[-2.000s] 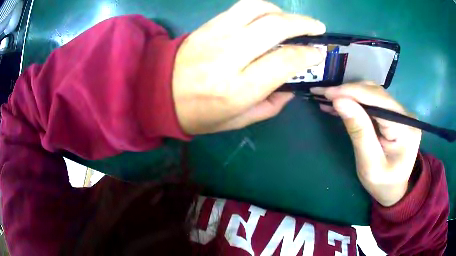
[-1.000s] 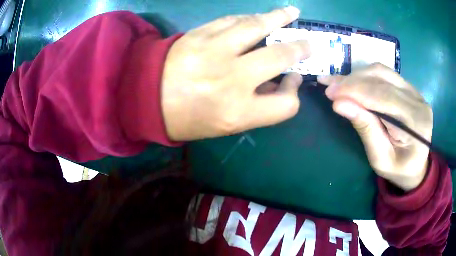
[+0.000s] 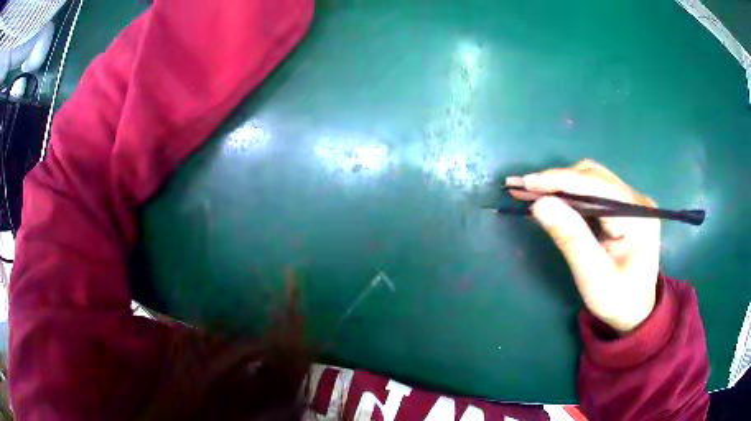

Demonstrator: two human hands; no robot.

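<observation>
My right hand point(image 3: 605, 238) is at the right over the green table. It holds dark tweezers point(image 3: 634, 209) like a pen, with the blunt end towards the right and the fine tips pointing left. Nothing can be made out between the tips. My left hand is out of the picture; only its red sleeve point(image 3: 198, 74) shows, running up the left side and past the top edge. No phone is in view.
The glossy green table point(image 3: 428, 312) has bright reflections and a pale scratch-like mark. A white fan point(image 3: 29, 25) and a dark cable are at the upper left. A pale strip point(image 3: 720, 29) curves at the upper right.
My left hand has moved up out of the picture. The phone has gone from view. My right hand has moved down and slightly left, still with the tweezers.
</observation>
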